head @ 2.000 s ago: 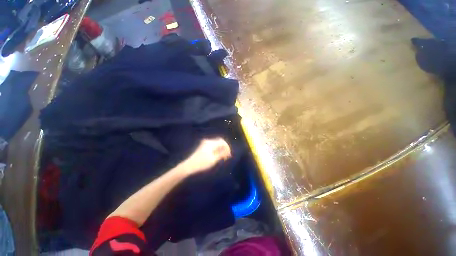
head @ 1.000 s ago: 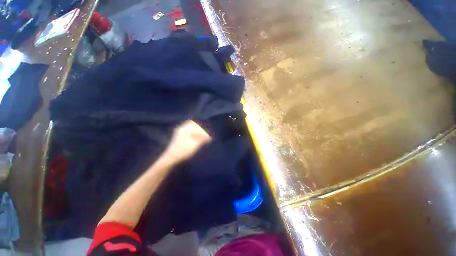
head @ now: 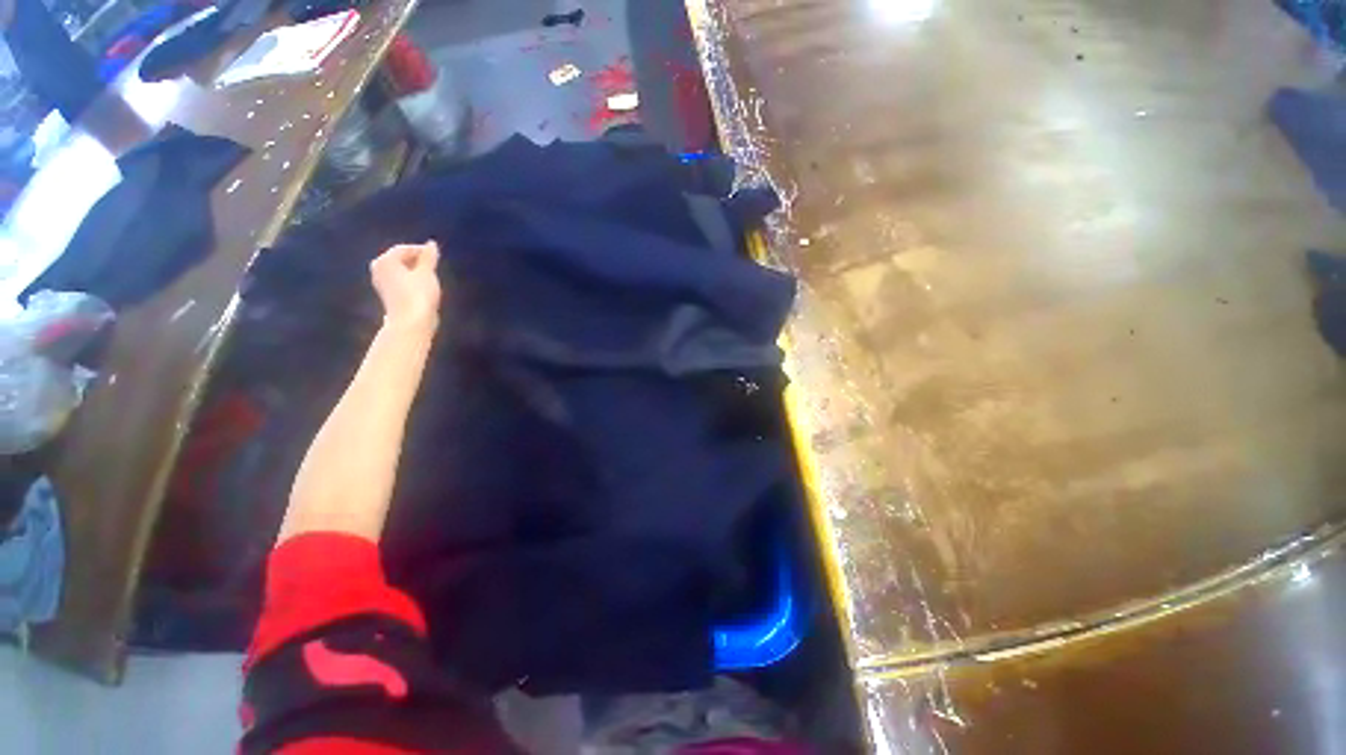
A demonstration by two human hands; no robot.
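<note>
A stack of dark navy garments [head: 591,457] lies in front of me, between two tables and over a bright blue container [head: 760,627]. My left hand [head: 409,283], bare with a red and black sleeve, is over the upper left part of the stack. Its fingers are curled in; whether they pinch the cloth cannot be told. A greyer fold of cloth [head: 716,347] shows near the stack's right side. My right hand is not in view.
A shiny brown table [head: 1019,384] with a yellow-taped edge is at the right, dark cloth at its far right. Another brown table [head: 111,428] at the left holds dark pieces, white paper and plastic bags. Grey floor [head: 517,74] with red scraps lies beyond.
My left hand has moved from the stack's right-middle to its upper left. The view has shifted, so stack and tables sit further right and lower. Navy cloth now spreads further at the left.
</note>
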